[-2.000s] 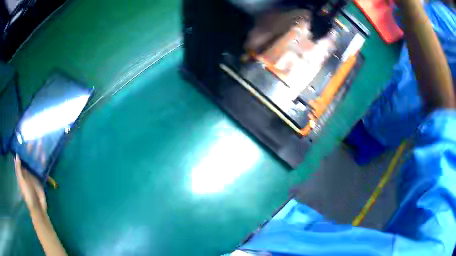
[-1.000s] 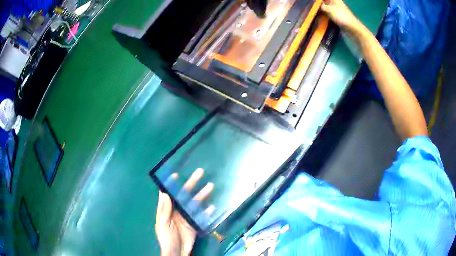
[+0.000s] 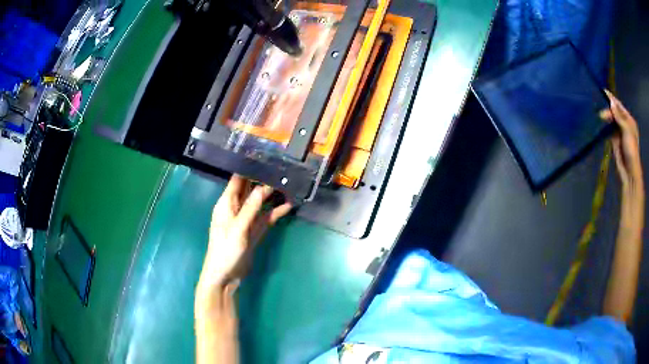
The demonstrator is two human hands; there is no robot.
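The black fixture (image 3: 407,106) stands on the green bench, with its clear pressure plate (image 3: 274,89) raised over an orange bed (image 3: 388,92). A dark plunger tip (image 3: 288,39) is over the plate. My left hand (image 3: 235,227) is at the plate's near left edge, its fingertips partly hidden under the frame. My right hand (image 3: 623,135) holds a dark-bordered touch panel (image 3: 544,114) by its right edge, out over the floor. A small gold tab shows at the panel's lower corner. I cannot tell whether a panel lies inside the fixture.
A dark-bordered panel (image 3: 75,259) lies on the far strip of the green bench (image 3: 142,263), with part of another below it. Cables and equipment (image 3: 53,106) are at the upper left. A person's blue smock (image 3: 537,28) is beyond the held panel. The floor has a yellow line.
My left hand has let go of the panel it held and moved to the fixture's near edge. My right hand has left the fixture and now holds a panel out to the right.
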